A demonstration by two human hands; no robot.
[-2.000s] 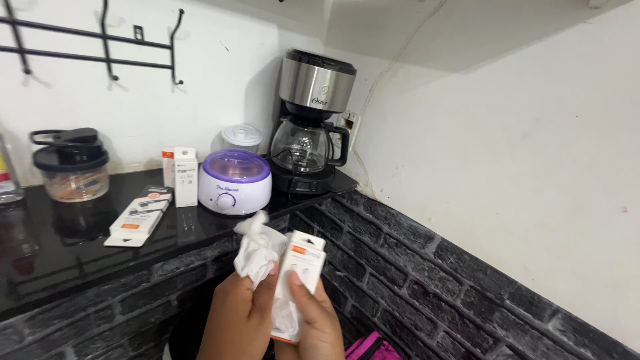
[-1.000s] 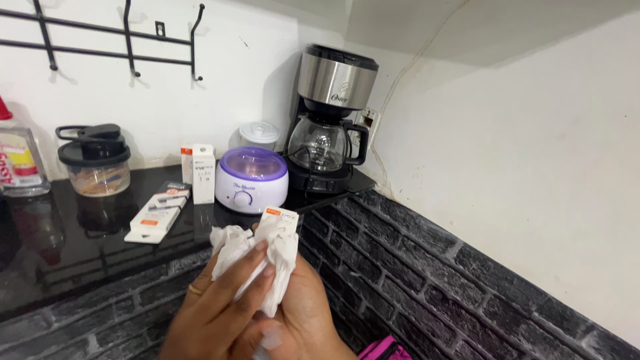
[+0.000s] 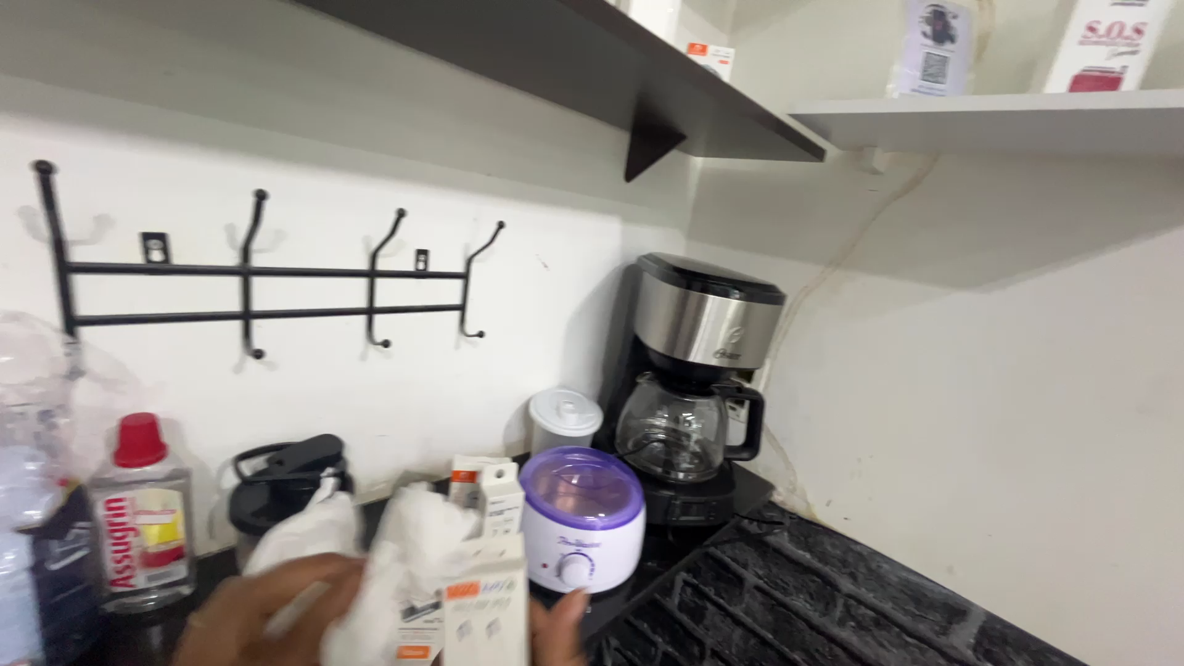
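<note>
In the head view, my left hand point(image 3: 268, 606) is shut on crumpled white tissue point(image 3: 407, 536), its fingers blurred and bent around it. My right hand point(image 3: 560, 629) grips a small white cardboard box point(image 3: 486, 601) with an orange mark, its thumb at the box's right side. Tissue and box lie close together. Just behind them stand other small white boxes point(image 3: 500, 495) on the dark counter, beside a white wax warmer point(image 3: 587, 550) with a purple rim and clear lid. The lower parts of both hands are out of view.
A coffee maker point(image 3: 703, 370) stands in the corner, with a lidded plastic cup point(image 3: 564, 416) near it. A red-capped bottle point(image 3: 143, 527) and a black-lidded container point(image 3: 287, 481) are at left. A black hook rack point(image 3: 259, 271) hangs below a dark shelf point(image 3: 555, 65).
The view has tilted upward, bringing shelves into sight. My hands have moved left relative to the wax warmer and now stand apart, the tissue in the left and the box in the right.
</note>
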